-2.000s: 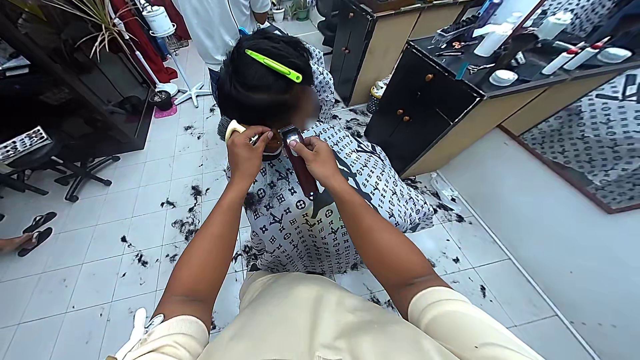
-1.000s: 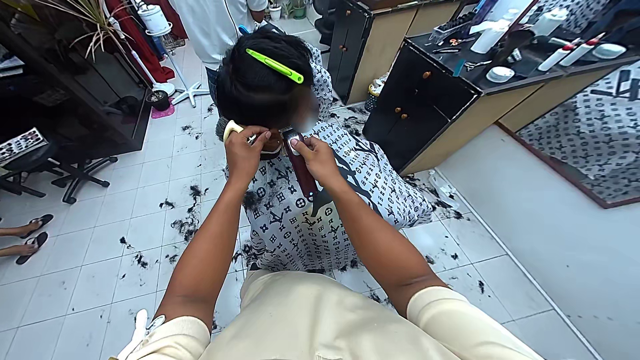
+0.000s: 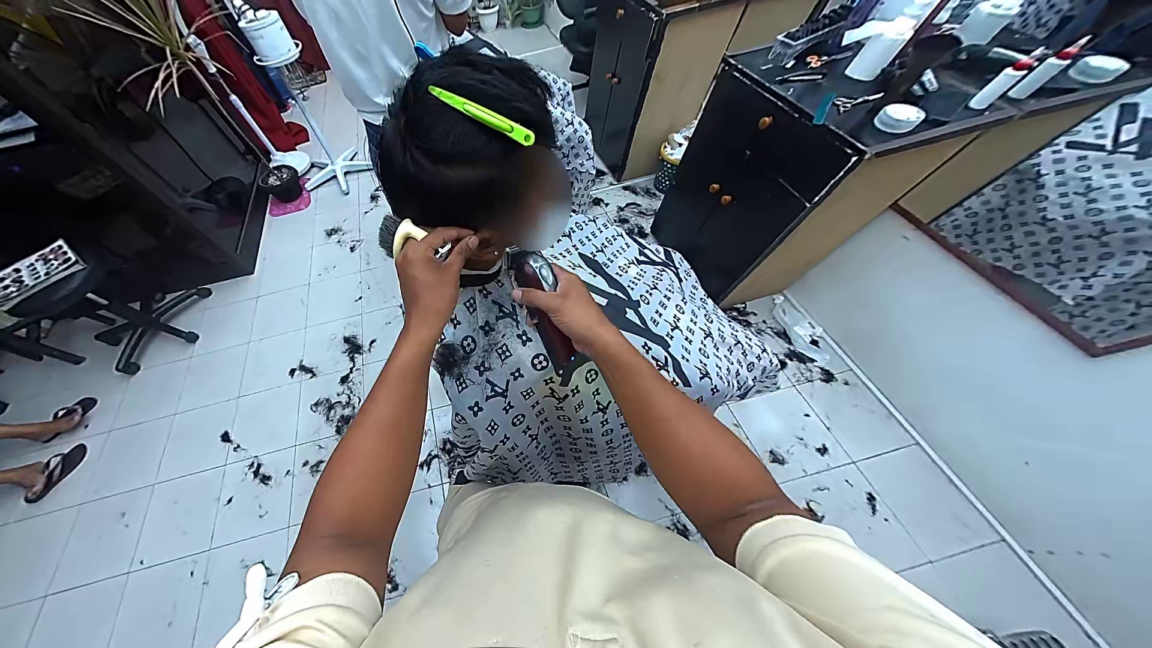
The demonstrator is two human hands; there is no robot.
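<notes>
A seated person in a patterned barber's cape point(image 3: 531, 423) has a green sectioning clip point(image 3: 481, 115) in dark hair point(image 3: 441, 171). My right hand point(image 3: 571, 310) grips a dark red hair clipper point(image 3: 551, 337), its head up beside the person's jaw and ear. My left hand point(image 3: 432, 274) is at the ear and holds a cream-handled brush point(image 3: 408, 234), whose dark bristles point away to the left. Its fingertips are near the ear; whether they pinch it I cannot tell. Loose cut hair point(image 3: 450, 358) lies on the cape.
At the right, a black counter point(image 3: 846, 121) carries scissors, bottles and jars. Behind the seated person stands another person point(image 3: 351, 54). Cut hair point(image 3: 337, 409) is scattered over the tiled floor. Sandalled feet point(image 3: 58, 472) and a wheeled chair base point(image 3: 148, 324) are at the left.
The sandalled feet at the left edge have shifted a little. Both my hands stay by the ear with the clipper and brush in them.
</notes>
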